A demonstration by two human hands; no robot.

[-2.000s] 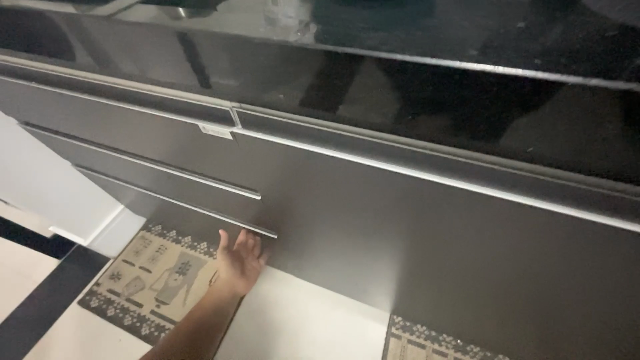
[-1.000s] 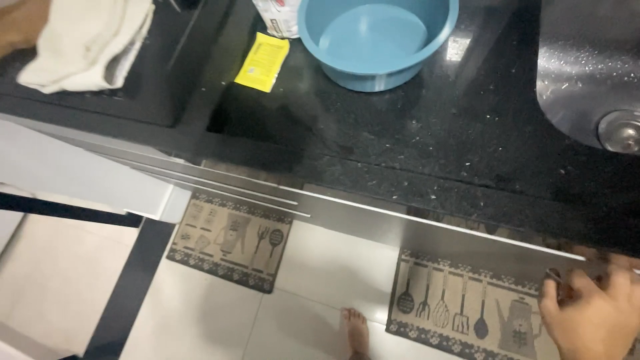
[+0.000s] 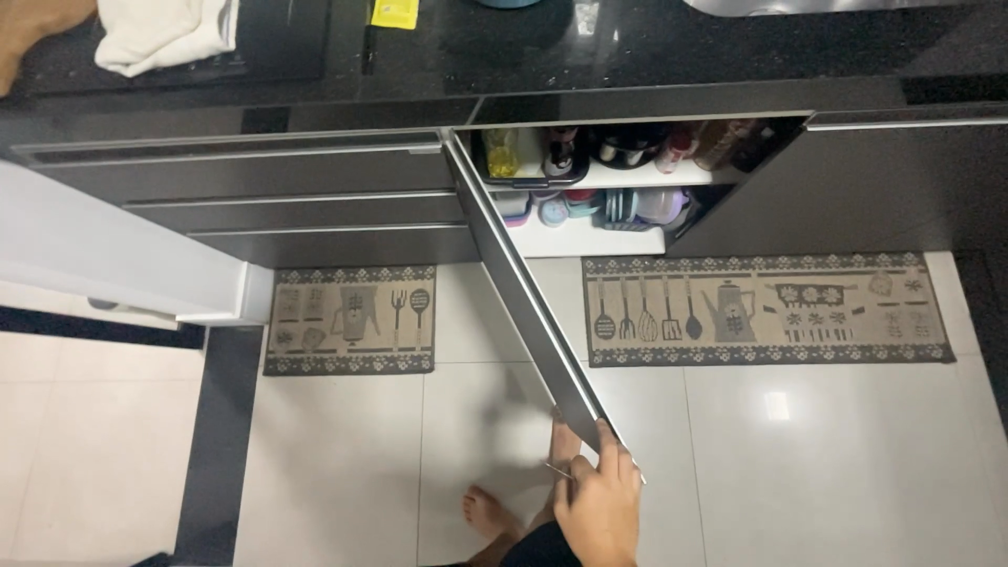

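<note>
My right hand [image 3: 602, 496] grips the free end of a dark grey cabinet door [image 3: 543, 331], fingers over its top edge and thumb on the left side. The door stands swung out from the base cabinet. Inside, the upper shelf [image 3: 610, 175] holds a dark tray [image 3: 543, 183] with a bottle of yellow liquid [image 3: 502, 153], a black pot [image 3: 626, 146] and a small red-and-white bottle [image 3: 673, 152]. Plastic containers [image 3: 661, 205] and lids stand on the lower shelf [image 3: 594, 239]. My left hand is out of view.
Black stone counter [image 3: 654, 59] above, with a white cloth [image 3: 165, 35], a yellow packet [image 3: 395, 12] and a sink edge [image 3: 756, 6]. Drawers [image 3: 315, 177] lie left of the door. Two patterned mats [image 3: 350, 319] lie on the tiles; a bare foot [image 3: 488, 512] stands below the door.
The cabinet door has swung open, showing the shelves inside. My right hand, at the cabinet front on the right a second ago, is now on the door's free end. The view has shifted.
</note>
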